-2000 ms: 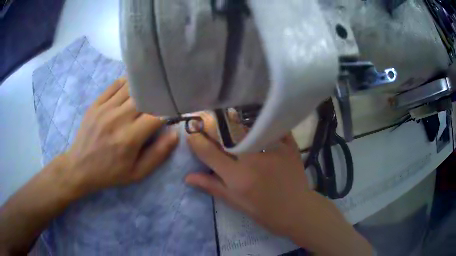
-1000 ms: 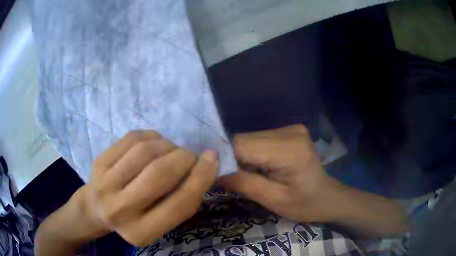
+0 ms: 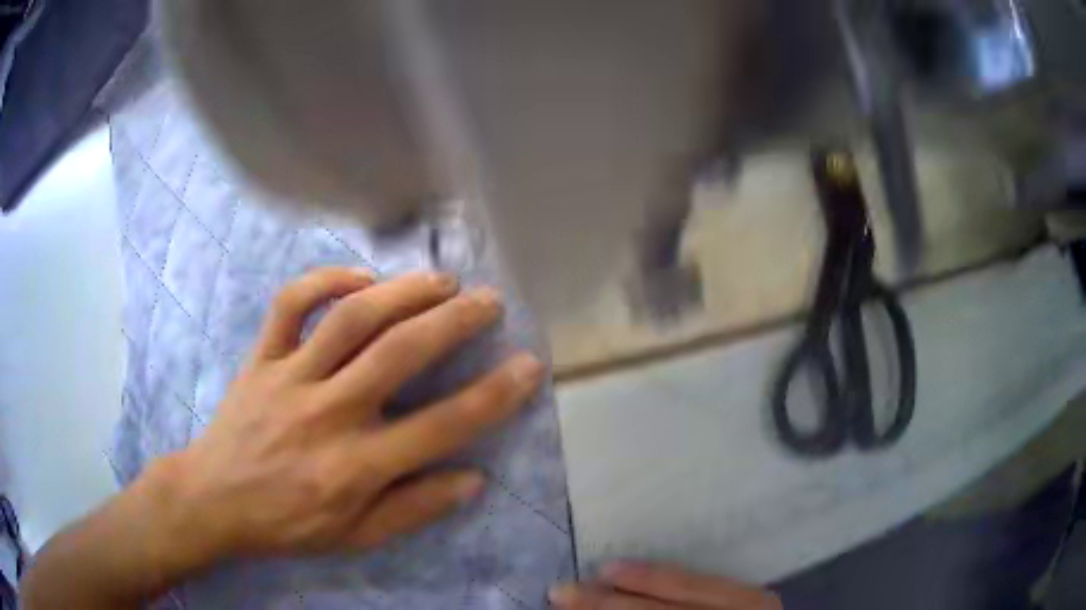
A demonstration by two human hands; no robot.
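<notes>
The pale grey-blue quilted lining panel (image 3: 179, 310) lies flat on the machine table, its right edge running down from below the machine head. My left hand (image 3: 357, 417) lies flat on the panel with its fingers spread, fingertips just below the presser foot area, which is blurred and partly hidden by the head. My right hand (image 3: 667, 590) is cut off by the bottom edge; only some fingers show, beside the panel's lower right edge, and whether they pinch it cannot be told. The sewing machine head (image 3: 536, 107) is large and blurred at the top.
Black-handled scissors (image 3: 848, 346) lie on the machine bed right of the head, handles towards me. The white table (image 3: 703, 477) has a curved front edge at lower right. Dark fabric (image 3: 72, 83) lies at the upper left. Metal levers hang at the upper right.
The view has returned from the lap to the machine. The panel's lower edge was held in both hands; now my left hand lies flat on the panel and my right is mostly out of view.
</notes>
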